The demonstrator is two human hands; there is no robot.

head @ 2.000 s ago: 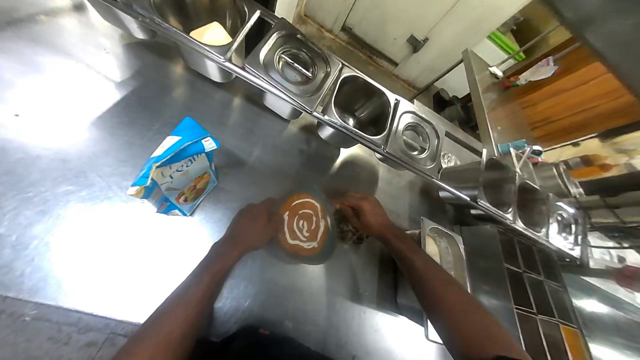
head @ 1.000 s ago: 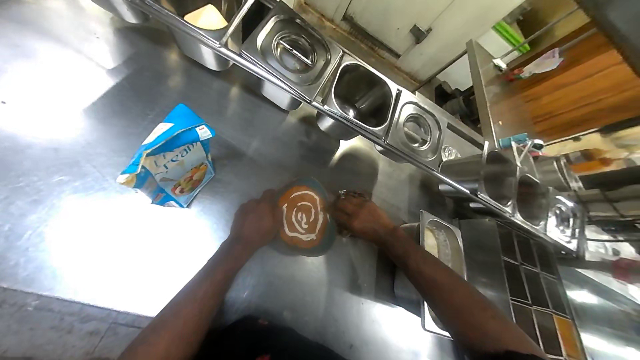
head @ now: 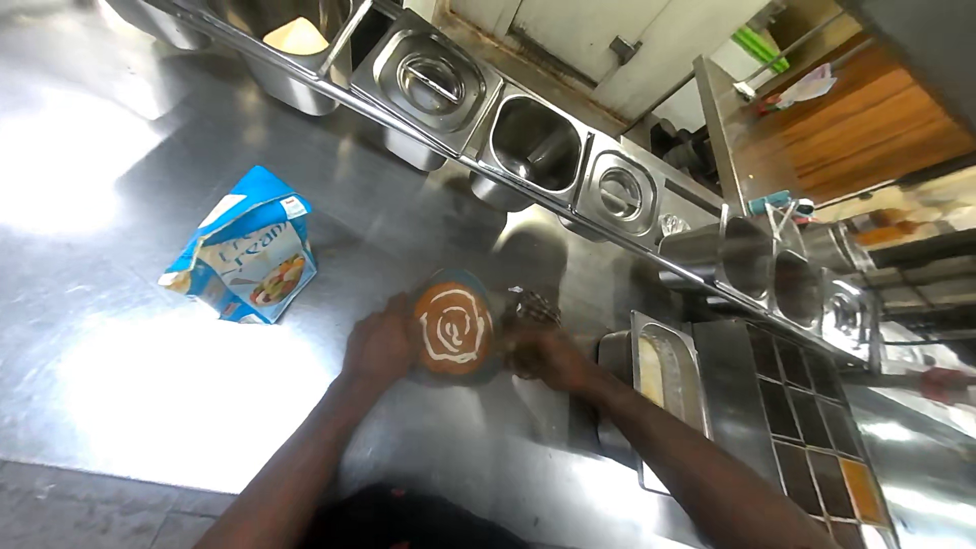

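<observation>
A bowl of orange-brown sauce or curry (head: 455,329), topped with a white swirl, rests on the steel counter in front of me. My left hand (head: 383,341) is at the bowl's left rim, its fingers partly hidden against the edge. Just right of the bowl, my right hand (head: 536,349) is blurred, near a small dark patterned object (head: 537,309) that I cannot identify; its grip is unclear. To the left of the bowl stands an open blue carton or pouch of cream (head: 263,267), its top creased.
Along the counter's far side runs a rack of steel pans, some with lids (head: 431,82), one holding a pale wedge (head: 296,36). A steel pan with pale contents (head: 662,374) lies beside my right forearm, next to a compartmented tray (head: 808,427). A blurred hand (head: 945,386) shows at the right edge.
My left hand stays at the bowl's left side. My right hand has shifted slightly down and away from the bowl's right edge since one second ago.
</observation>
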